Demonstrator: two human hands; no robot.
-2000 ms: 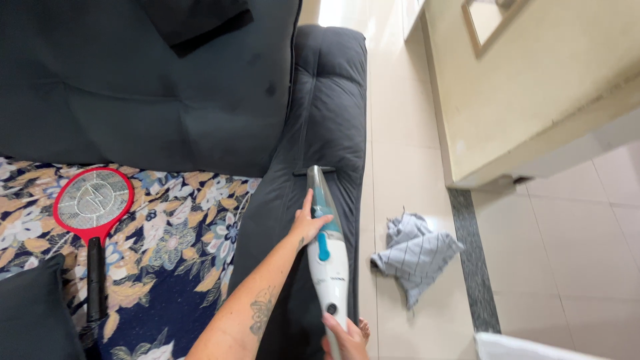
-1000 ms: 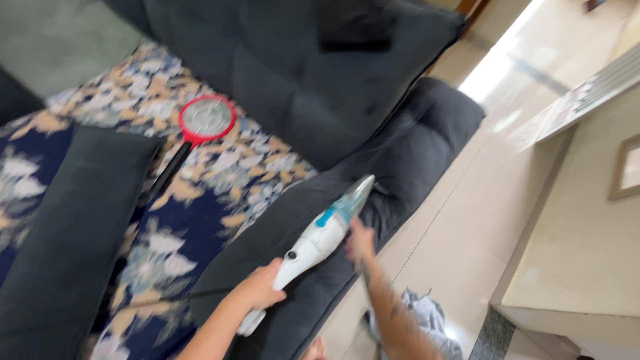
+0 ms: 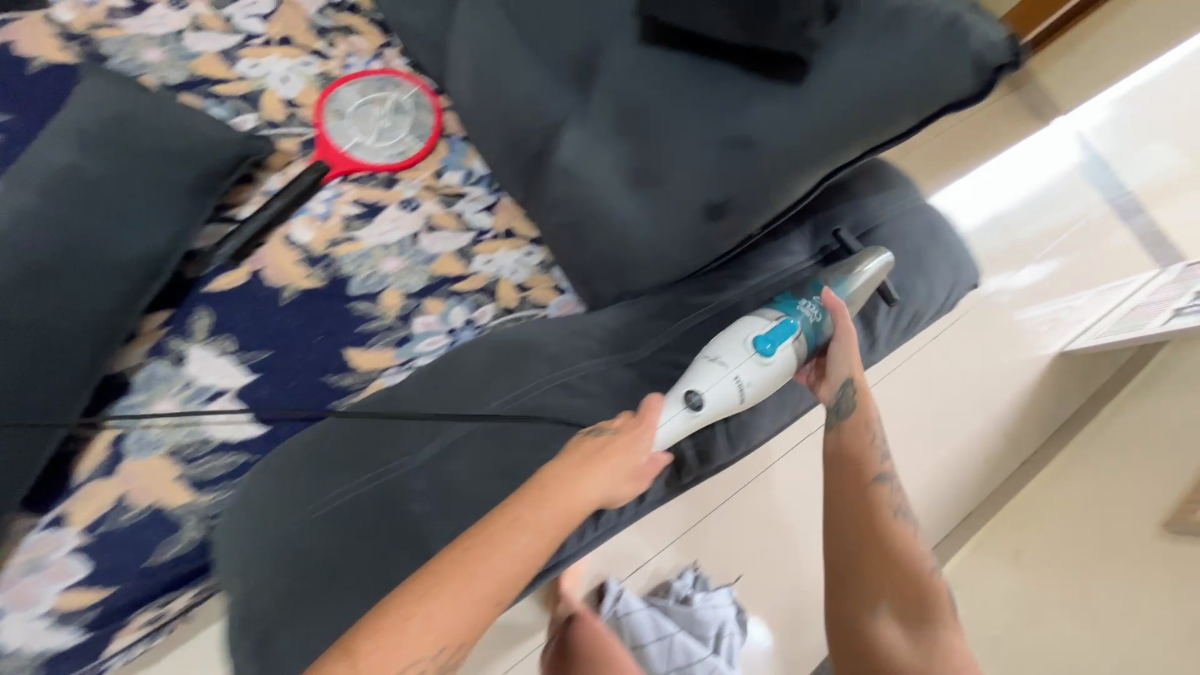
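A white and teal handheld vacuum cleaner (image 3: 736,370) lies slanted over the dark grey padded sofa arm (image 3: 394,469). My left hand (image 3: 623,455) is closed around its rear handle. At the front, my right hand (image 3: 834,352) holds the teal and clear section from the side and below. The vacuum's dark crosswise nozzle (image 3: 881,292) is at the far part of the sofa arm, where contact with the fabric cannot be told. A black cord (image 3: 375,415) runs leftward from near my left hand across the sofa.
A red electric fly swatter (image 3: 380,122) lies on the floral sofa cover (image 3: 211,375), beside a dark cushion (image 3: 94,216). Behind the sofa arm is a large dark cushion (image 3: 675,141). A grey checked cloth (image 3: 675,623) lies on the tiled floor (image 3: 984,375), near a bare leg.
My left hand has gone from the vacuum's front to its rear handle, and my right hand from the rear to the front. The view has turned and come closer.
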